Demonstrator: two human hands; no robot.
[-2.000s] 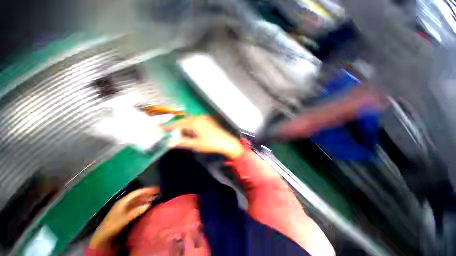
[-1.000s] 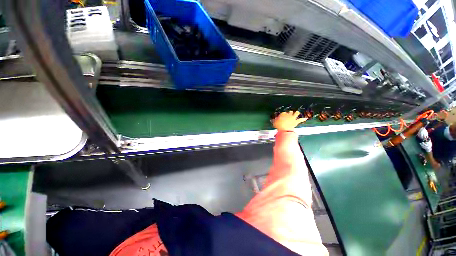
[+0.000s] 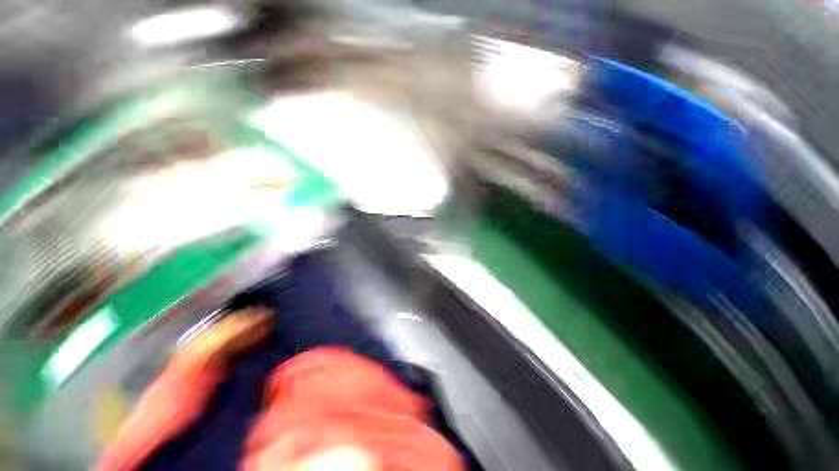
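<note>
The whole view is strongly blurred. My left hand [image 3: 235, 333] is at the lower left, over my dark-clad lap and below the bench's green front edge [image 3: 175, 276]. Its fingers are smeared, and I cannot tell whether it holds anything. My right hand cannot be seen. A pale, bright metal tray [image 3: 175, 207] lies on the green bench, with indistinct brownish things around it. A white slip [image 3: 81, 345] lies on the green edge at the far left.
A bright steel pan [image 3: 359, 152] is at the upper centre. A green conveyor belt [image 3: 570, 313] with a pale rail [image 3: 524, 322] runs down to the lower right. A blue bin [image 3: 676, 179] stands beyond the belt.
The view has swung from the belt back to the bench and tray. My right hand, last seen at the coils on the belt, is out of view. My left hand has come into view.
</note>
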